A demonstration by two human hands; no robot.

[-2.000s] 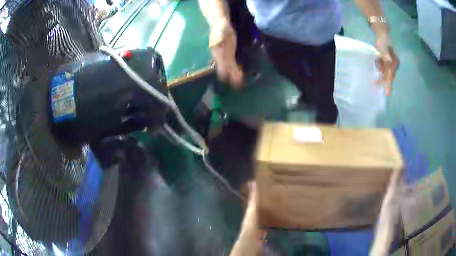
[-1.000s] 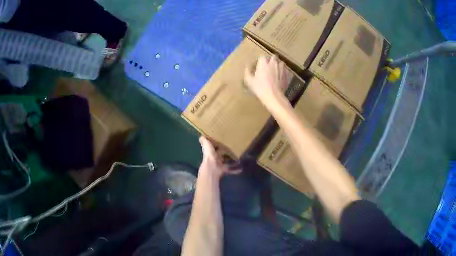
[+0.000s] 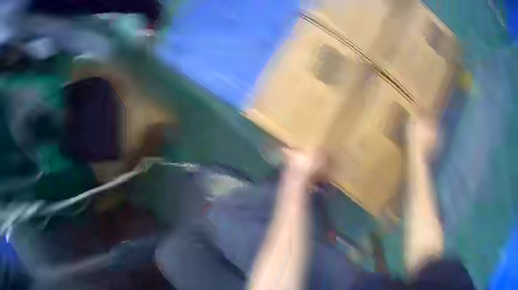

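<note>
Several brown cartons with dark printed pictures lie side by side on the blue trolley deck; the frame is strongly blurred. My left hand is at the near edge of the cartons, at their lower left. My right hand is at the right side of the cartons, near a dark printed picture. Blur hides my fingers, so I cannot tell whether either hand grips a carton or only rests against it.
A pale cable runs across the lower left. An open brown box with a dark thing stands on the left on the green floor. My dark-clothed legs are below the cartons. A blurred yellow fitting shows at the right.
The carton lying diagonally under my hands now lies in line with the others. My right hand has moved right and down to the stack's right side; my left hand has moved right along the near edge.
</note>
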